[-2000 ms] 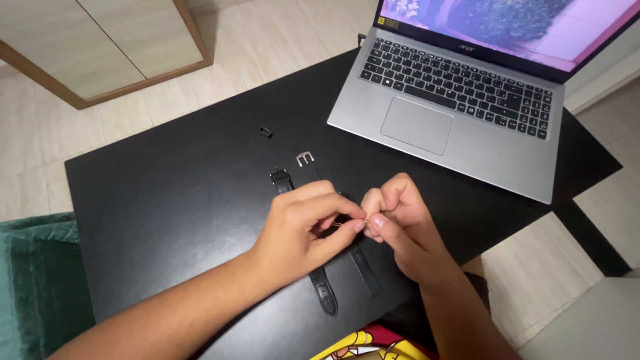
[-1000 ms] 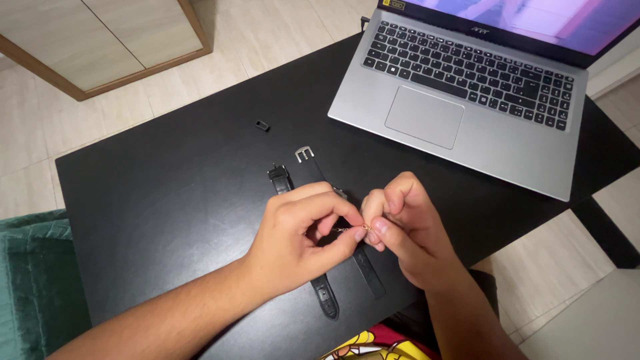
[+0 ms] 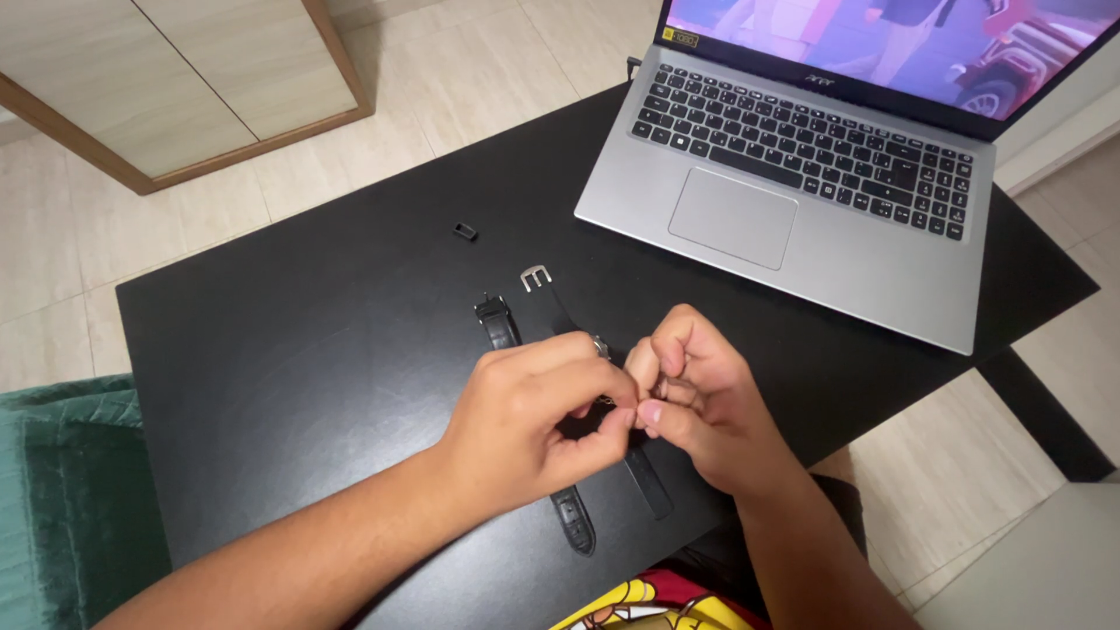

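Observation:
My left hand (image 3: pixel 547 416) and my right hand (image 3: pixel 700 398) meet at their fingertips above a black table. Between the fingers is a small thing, mostly hidden; a bit of thin, shiny metal shows by the left fingers. Under my left hand lies a watch with a black leather strap (image 3: pixel 573 521), its middle covered. Beside it, partly hidden, lies a second dark strap (image 3: pixel 647 481) with a silver buckle (image 3: pixel 536 277) at its far end. A rounded metal piece (image 3: pixel 600 346) shows behind the left fingers. Farther back rests a small black strap loop (image 3: pixel 465 232).
An open Acer laptop (image 3: pixel 735 210) stands on the right of the black table (image 3: pixel 289 350). A wood-framed cabinet (image 3: pixel 175 79) is at the back left. Green upholstery (image 3: pixel 79 490) borders the table at the left.

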